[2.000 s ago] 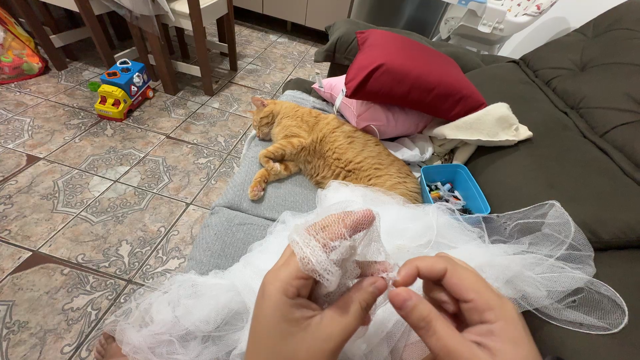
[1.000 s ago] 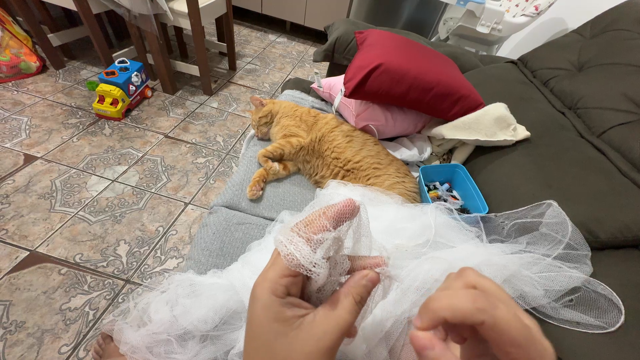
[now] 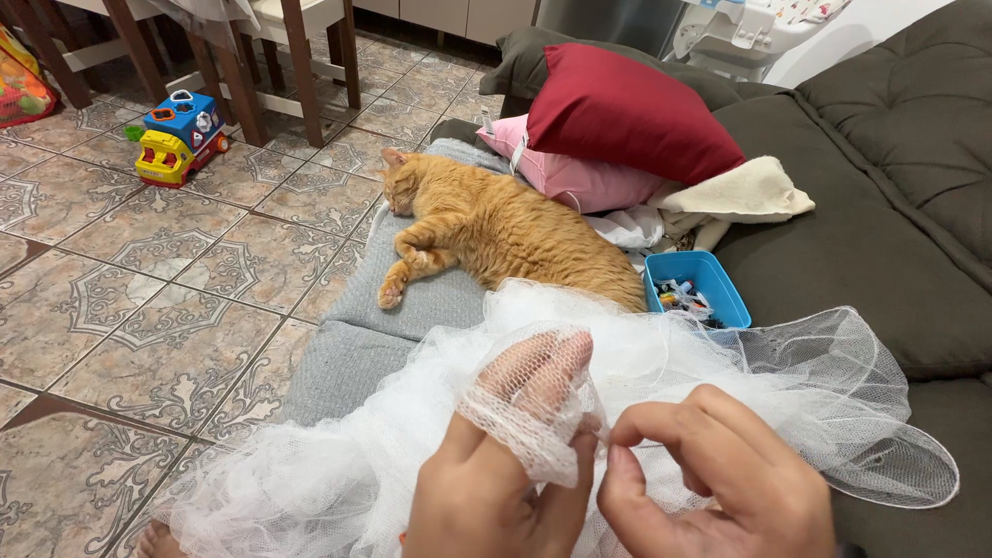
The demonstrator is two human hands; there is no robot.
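White tulle netting (image 3: 372,434) with a corded edge spreads in folds over the lap and the sofa. My left hand (image 3: 504,457) has a gathered part of it draped over the raised fingers and pinched near the thumb. Close beside it on the right, my right hand (image 3: 705,473) has its thumb and forefinger tips together at the edge of that netting. Whether a needle or thread is between those fingertips is too small to tell. Behind the tulle stands a blue plastic container (image 3: 736,298) with small mixed items inside.
An orange cat (image 3: 511,225) lies on the grey cushion (image 3: 349,356), touching the tulle. Red (image 3: 628,112) and pink pillows (image 3: 573,170) and a cream cloth (image 3: 740,194) lie behind. A toy truck (image 3: 178,139) sits on the tiled floor beside wooden chairs (image 3: 302,77).
My right hand was apart from the left one second ago and is now back against the netting at the left fingertips. The left hand still holds the tulle.
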